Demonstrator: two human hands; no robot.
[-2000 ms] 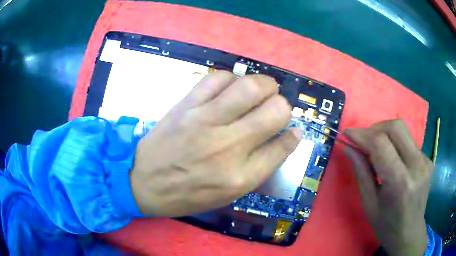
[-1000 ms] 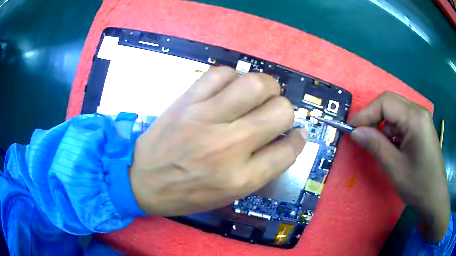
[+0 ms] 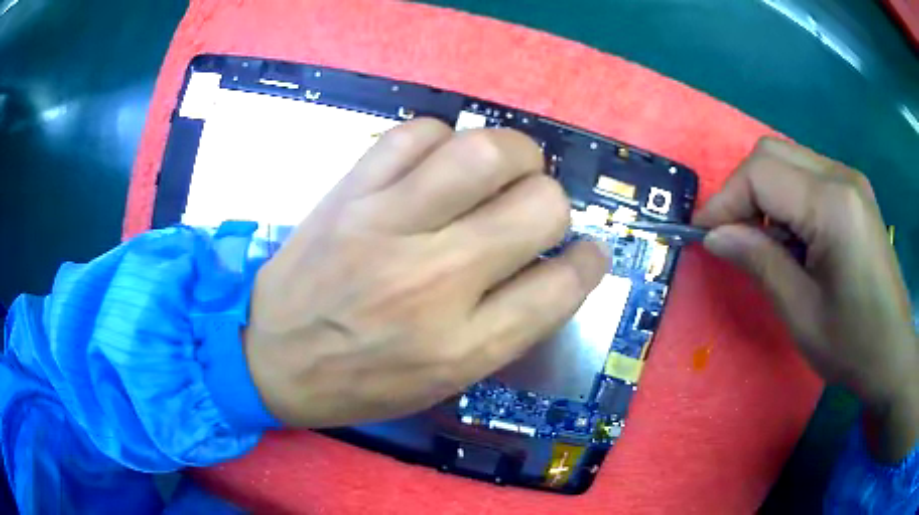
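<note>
The opened tablet assembly (image 3: pixel 484 461) lies insides up. My left hand (image 3: pixel 433 272) covers its middle, with fingers curled over the blue main board (image 3: pixel 524 407); whether the fingertips pinch anything is hidden. My right hand (image 3: pixel 806 241) comes from the right edge and holds the dark metal tweezers (image 3: pixel 670 230). Their tip points left at the small white connectors (image 3: pixel 610 217) near the board's top, below the camera module (image 3: pixel 659 200). The silver shield cover (image 3: pixel 579 347) and the white battery (image 3: pixel 272 166) are partly hidden by my left hand.
The red foam pad (image 3: pixel 726 422) lies under the tablet on the dark-green bench (image 3: pixel 71 131). A small orange piece (image 3: pixel 700 357) lies on the pad right of the tablet. A sliver of yellow stick (image 3: pixel 892 235) shows at the far right.
The tablet and pad first shifted slightly right, then back left with my left hand. My right hand has risen, and the tweezers lie flatter. The orange piece on the pad has come into view.
</note>
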